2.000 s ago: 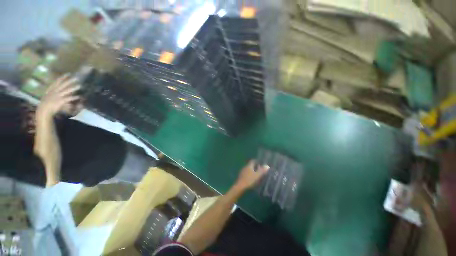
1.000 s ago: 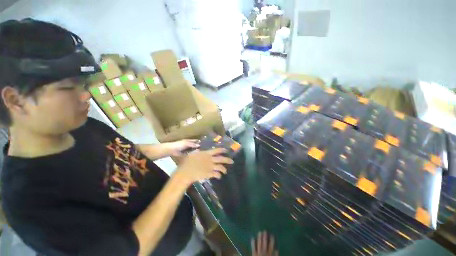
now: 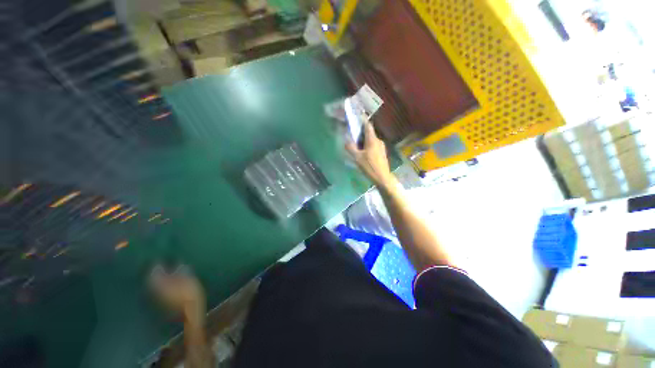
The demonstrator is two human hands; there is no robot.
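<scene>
My right hand is at the table's right end, closed on a retail box whose pale face shows glare. Another white-faced box is just beyond it, and I cannot tell if it touches my hand. A row of boxes stands on edge on the green packing table, with no hand on it. My left hand is over the table near its front edge. It is blurred, and its fingers cannot be made out. No box shows in it.
Tall stacked boxes fill the table's left side. The yellow punched guard and red-brown outlet curtain are beyond the right end. A blue plastic stool or crate is beside me. A blue basket and cartons are further right.
The view has swung from the other person and the stacks to the machine end. My right arm is now in view with a box. The row of boxes seen earlier is without my hand.
</scene>
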